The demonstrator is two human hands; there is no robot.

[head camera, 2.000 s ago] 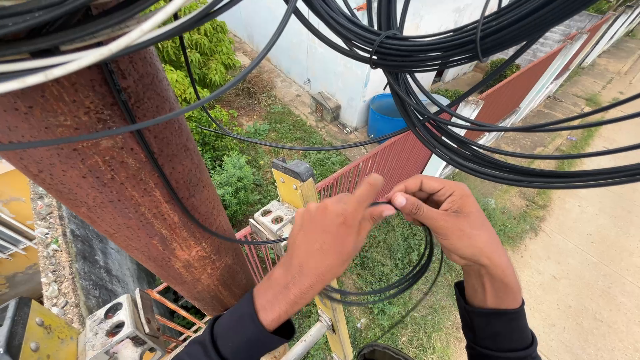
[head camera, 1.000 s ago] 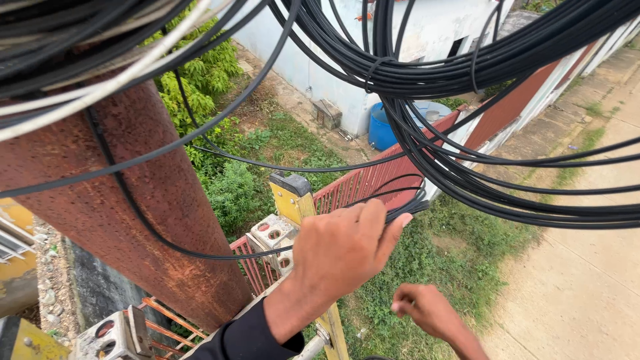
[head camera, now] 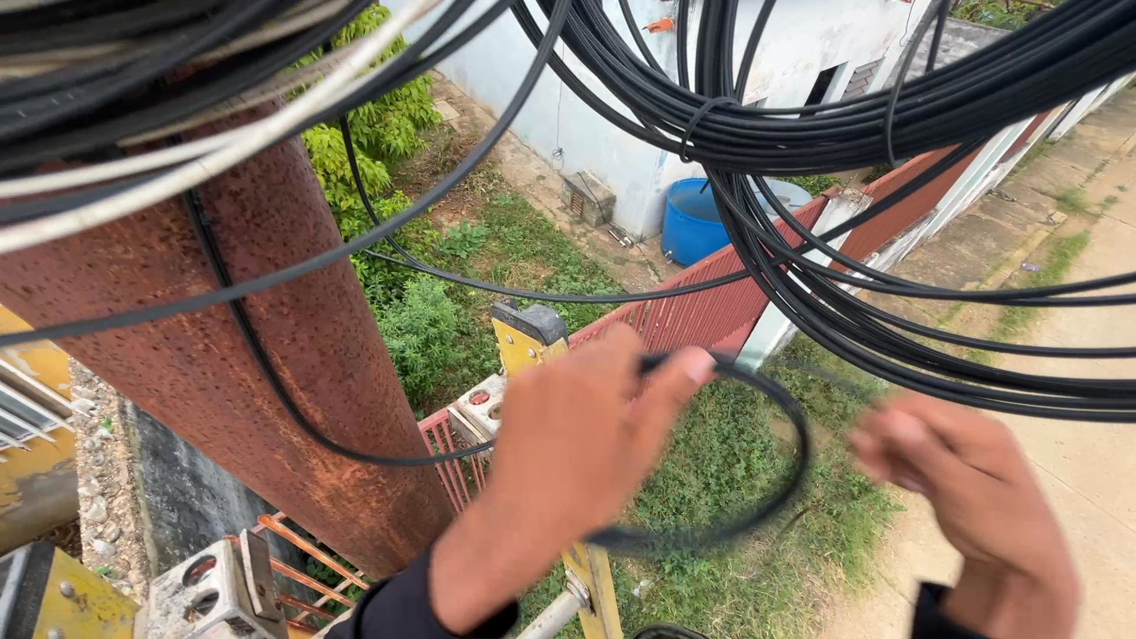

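Note:
My left hand [head camera: 577,426] is closed around a small coil of black cable [head camera: 799,444], which hangs as a blurred loop to its right. From that hand a single cable runs left and up along the rusty steel pole [head camera: 311,355]. My right hand [head camera: 958,479] is raised at the right, its fingers curled together and blurred. A faint dark line reaches from the coil toward its fingertips; whether they pinch it I cannot tell. Above both hands hangs a thick bundle of black cables [head camera: 799,142], tied at places.
A yellow ladder rail [head camera: 528,337] stands behind my left hand. More black and white cables [head camera: 213,160] cross at the upper left. Below are a red metal fence [head camera: 674,311], a blue barrel [head camera: 697,222], a white-walled building, grass and a paved path.
My right hand was lower, away from the coil, one second ago and has risen. The coil in my left hand, seen nearly edge-on then, now shows as an open loop.

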